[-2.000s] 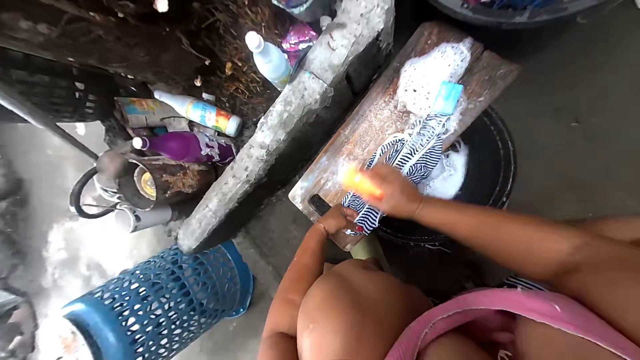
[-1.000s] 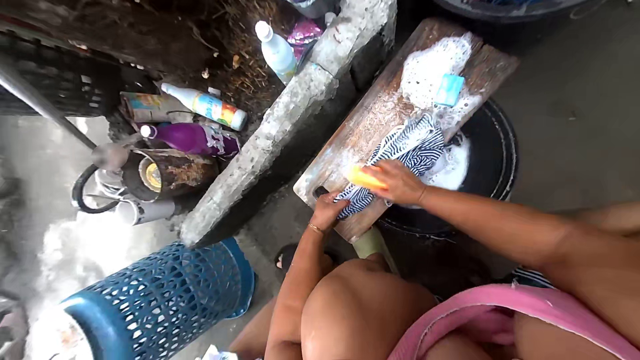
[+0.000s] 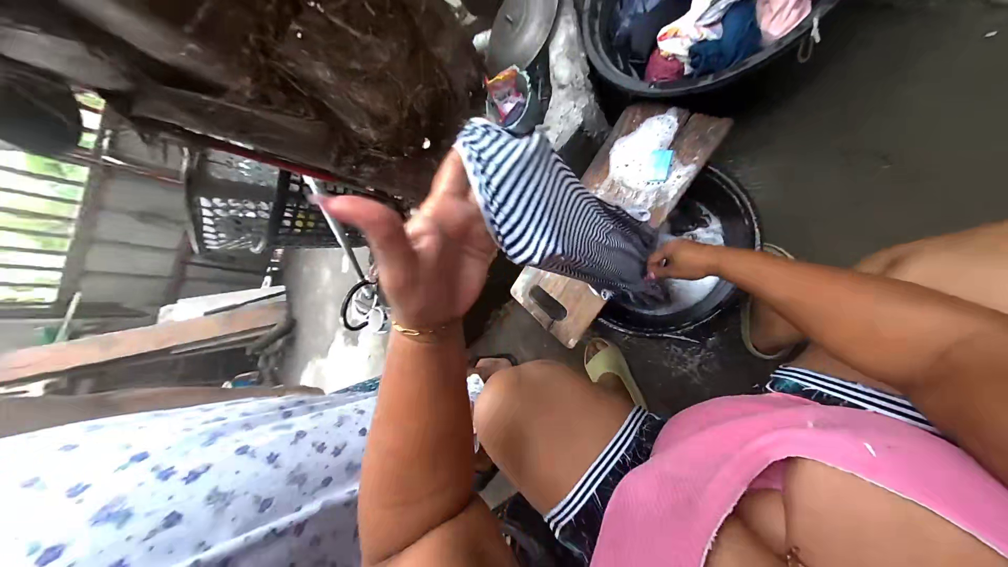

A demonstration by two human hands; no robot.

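Note:
A navy-and-white striped cloth (image 3: pixel 547 205) stretches between my two hands above a wooden washboard plank (image 3: pixel 587 303). My left hand (image 3: pixel 441 236) is raised at its upper left end, palm showing and thumb spread; its fingers go behind the cloth and are partly hidden. My right hand (image 3: pixel 683 260) grips the cloth's lower right end over a black basin (image 3: pixel 736 213) of suds. White foam (image 3: pixel 642 150) and a light blue soap bar (image 3: pixel 661 165) lie on the upper part of the plank, which rests across the basin.
A large black tub (image 3: pixel 701 87) with assorted clothes stands at the top. Beside the plank are a rough concrete ledge (image 3: pixel 571 79) and a small pail (image 3: pixel 524 118) holding packets. A person in floral white cloth (image 3: pixel 197 472) is close at the lower left. A black crate (image 3: pixel 244 209) stands further left.
The striped cloth was on the plank and is now lifted and stretched. My left hand has risen from the plank. The yellow-orange object in my right hand no longer shows. The view has shifted greatly.

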